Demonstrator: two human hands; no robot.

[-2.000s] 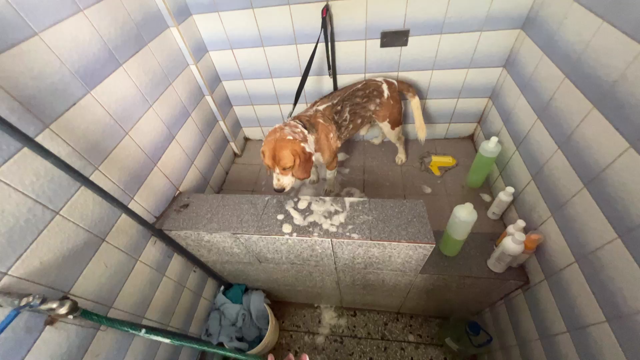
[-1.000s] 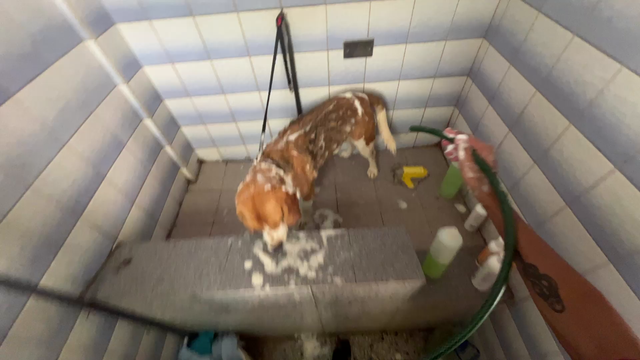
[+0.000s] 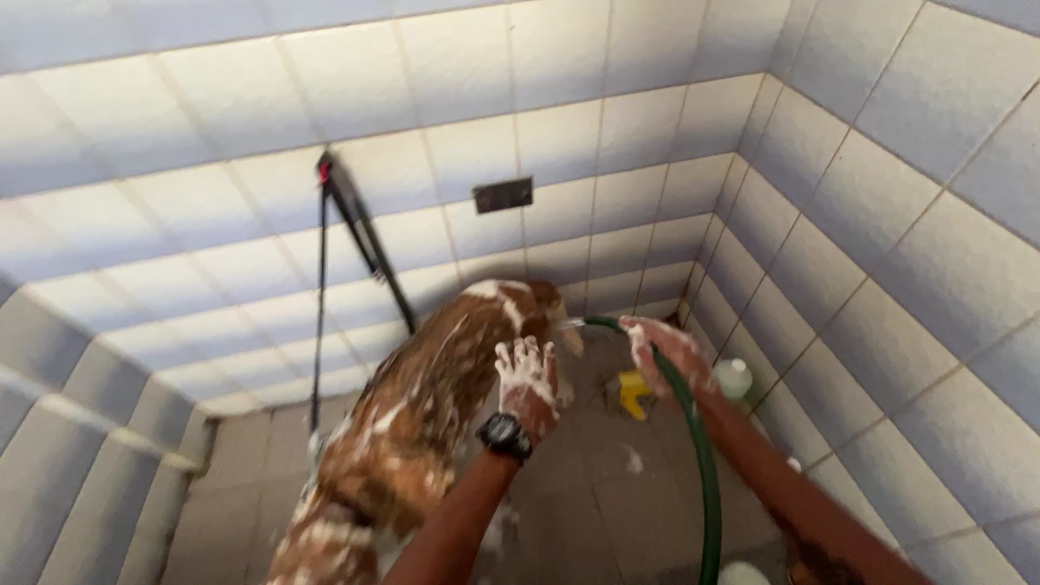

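My right hand [image 3: 668, 353], with suds on it, grips a green hose [image 3: 700, 455] near its end, which points left at the dog's rump. Water seems to leave the tip. My left hand [image 3: 528, 382], foamy and wearing a black watch [image 3: 504, 435] on its wrist, is spread with its fingers apart beside the dog's hindquarters; whether it touches the coat I cannot tell. A wet brown and white dog [image 3: 431, 382], streaked with lather, stands on the tiled floor to the left of my hands, its head toward the bottom edge.
A black leash [image 3: 322, 284] hangs from a hook on the tiled back wall. A dark metal plate [image 3: 503, 195] is fixed to that wall. On the floor lies a yellow object [image 3: 633, 395], possibly a sprayer. Bottles, one with a pale cap [image 3: 733, 379], stand along the right wall.
My left hand has come into view beside the dog. The hose end in my right hand is now near the dog's rump. The view has moved closer to the dog.
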